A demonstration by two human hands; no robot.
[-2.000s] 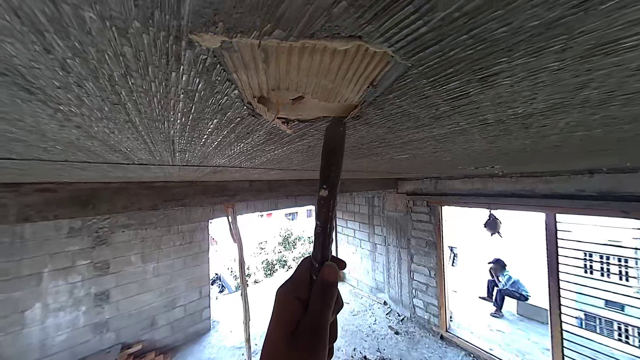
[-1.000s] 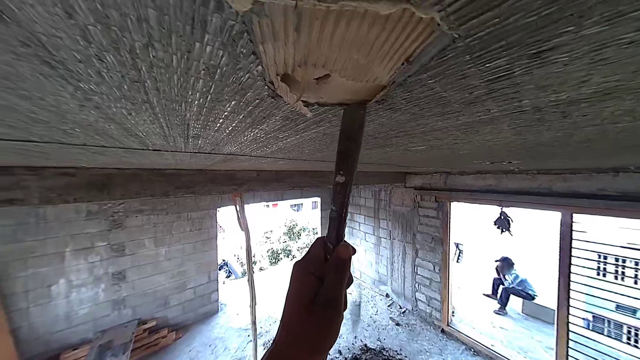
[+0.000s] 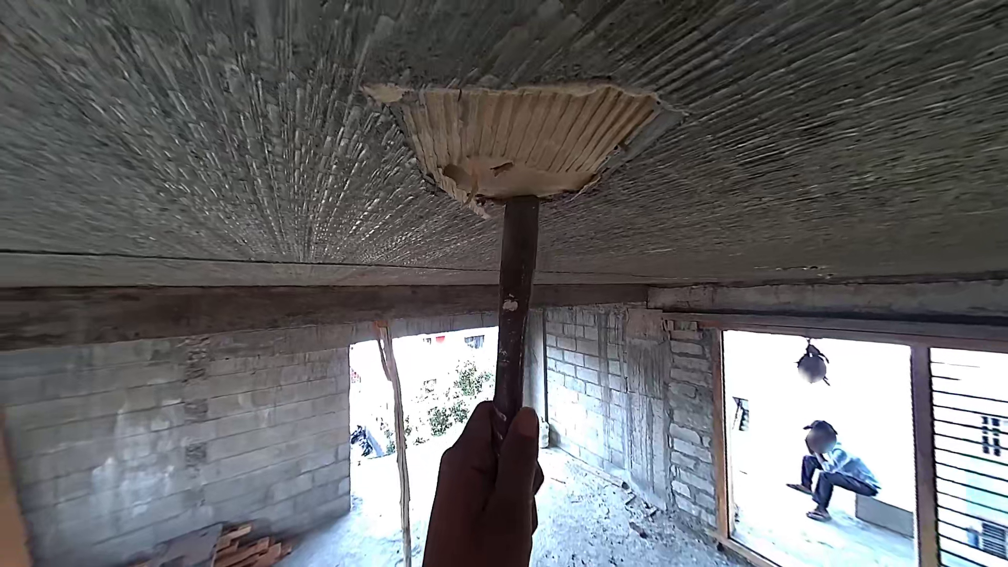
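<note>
My left hand [image 3: 488,488] is raised at the bottom centre, its fingers and thumb closed round the lower part of a dark, rod-like tool [image 3: 516,299] with pale specks. The tool stands nearly upright, and its upper end meets the near edge of a tan, ribbed patch [image 3: 535,134] in the ceiling; whether it touches or only overlaps in view, I cannot tell. The patch has ragged edges and small hollows. Around it spreads grey, rough, grooved ceiling [image 3: 236,157]. My right hand is out of view.
A thin wooden pole [image 3: 398,441] stands by a bright doorway. Boards and bricks [image 3: 252,547] lie beside the block wall [image 3: 118,441]. Rubble lies on the floor [image 3: 591,504]. Beyond the framed opening at right, a person [image 3: 835,472] sits on a block; a dark object [image 3: 813,366] hangs above.
The tool's upper end has shifted left along the edge of the ceiling patch. My left hand keeps hold of it throughout. The view has moved somewhat.
</note>
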